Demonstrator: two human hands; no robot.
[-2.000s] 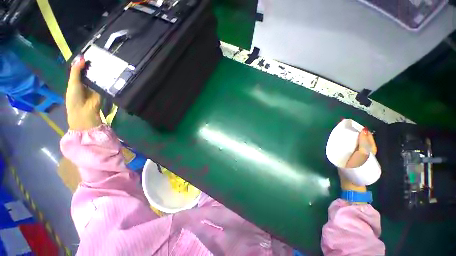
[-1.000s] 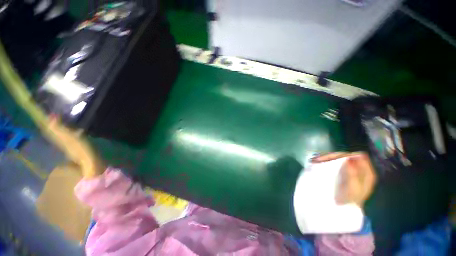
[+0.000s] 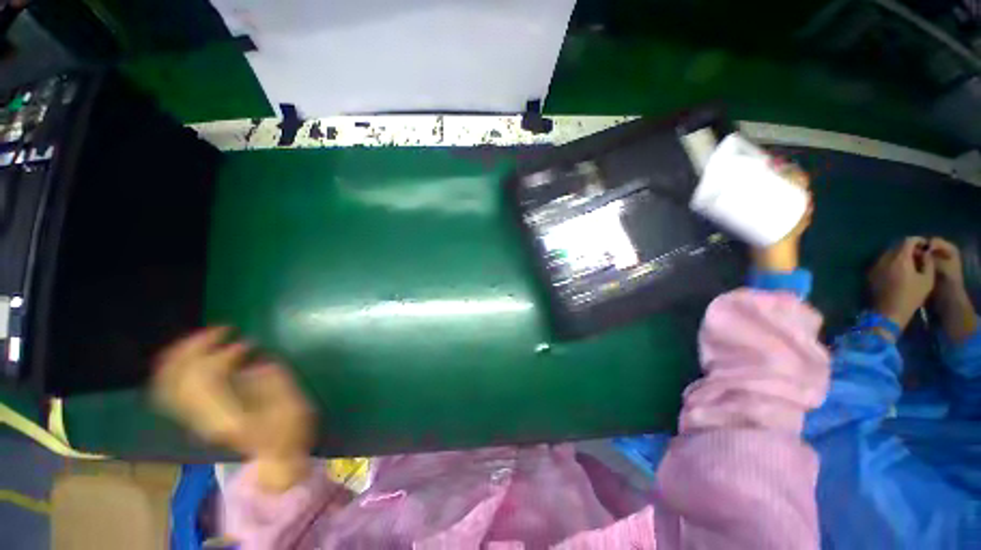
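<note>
A tablet back-housing assembly (image 3: 613, 220) lies tilted on its black foam tray (image 3: 581, 320) on the green mat, right of centre. My right hand (image 3: 791, 215) is at the tray's far right end. It holds a white release liner (image 3: 750, 191), which covers part of that end and most of my fingers. Whether my fingertips also touch the tray is hidden. My left hand (image 3: 237, 403) is blurred above the mat's front edge at the left, fingers apart, with nothing visible in it.
A tall stack of black foam trays (image 3: 129, 236) with a tablet on top stands at the left. A white board (image 3: 398, 54) stands behind the white edge strip (image 3: 377, 131). At the right are another person's hands (image 3: 920, 281) and blue sleeves. A cardboard box (image 3: 113, 505) is below left.
The view has swung to the right. My left hand has left the stack. My right hand has moved with the liner to the tablet's far end, and the tablet and tray now lie nearer the middle.
</note>
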